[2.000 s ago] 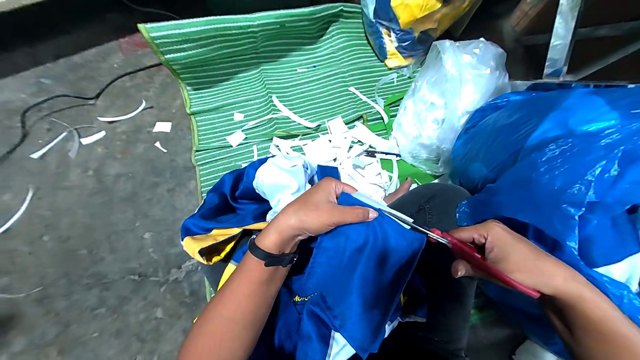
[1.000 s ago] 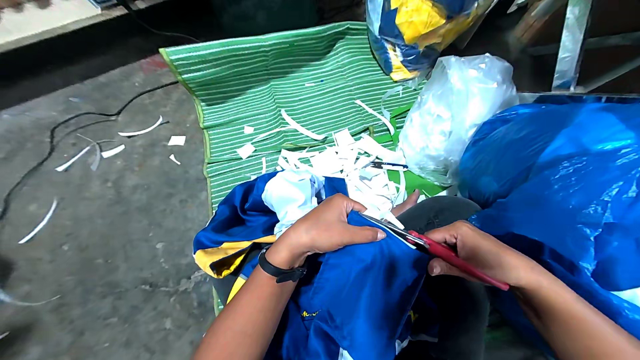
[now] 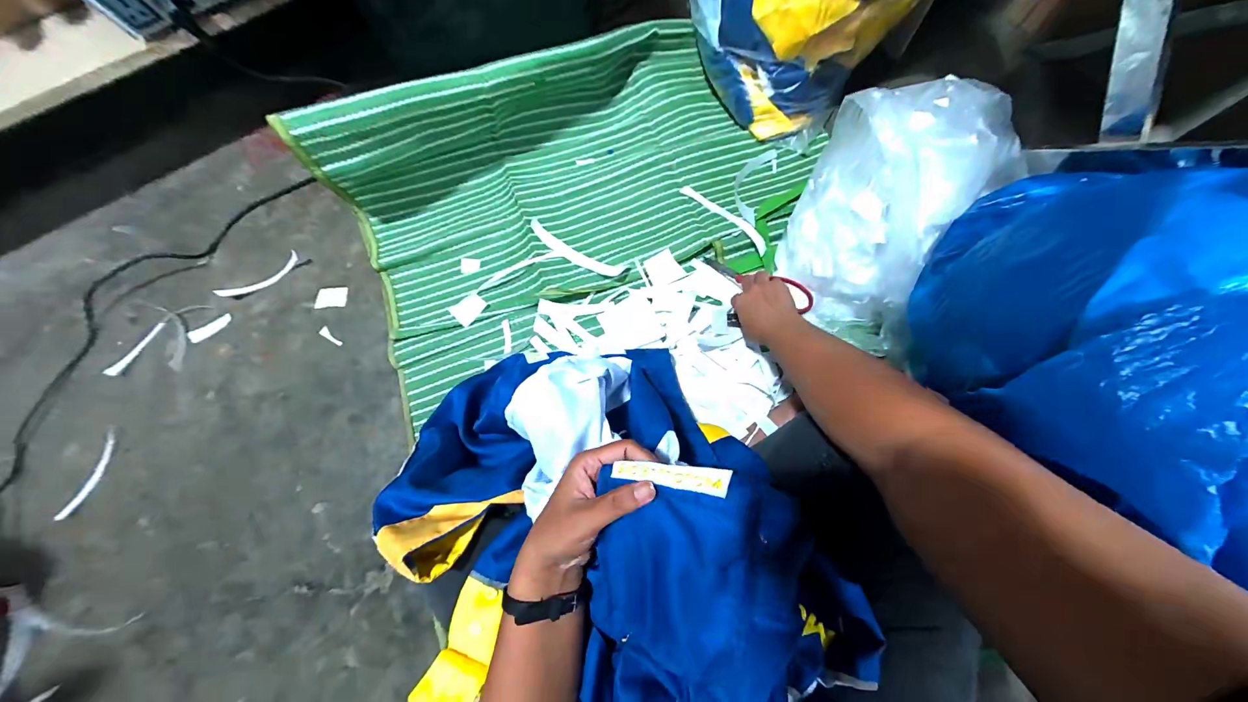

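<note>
My left hand (image 3: 595,507), with a dark wristband, grips a blue garment (image 3: 692,575) with yellow and white parts across my lap. Beside its thumb, a white strip with yellow embroidery (image 3: 673,478) lies on the blue fabric. Farther out, my right hand (image 3: 765,307) is at the pile of white scraps (image 3: 634,317), on the red-handled scissors (image 3: 801,295). The scissors' blades point up and left over the scraps. My right fingers are partly hidden, so whether they still grip the handles is unclear.
A green striped mat (image 3: 468,166) lies under the scraps. At right are a clear plastic bag (image 3: 897,185) and a large blue plastic bag (image 3: 1102,322). A bag of blue and yellow cloth (image 3: 790,58) stands behind. A black cable (image 3: 146,258) crosses the concrete floor at left.
My right hand has moved with the scissors from the garment's edge out to the scrap pile. The backing strip's embroidered side now shows beside my left thumb, which still holds the blue fabric.
</note>
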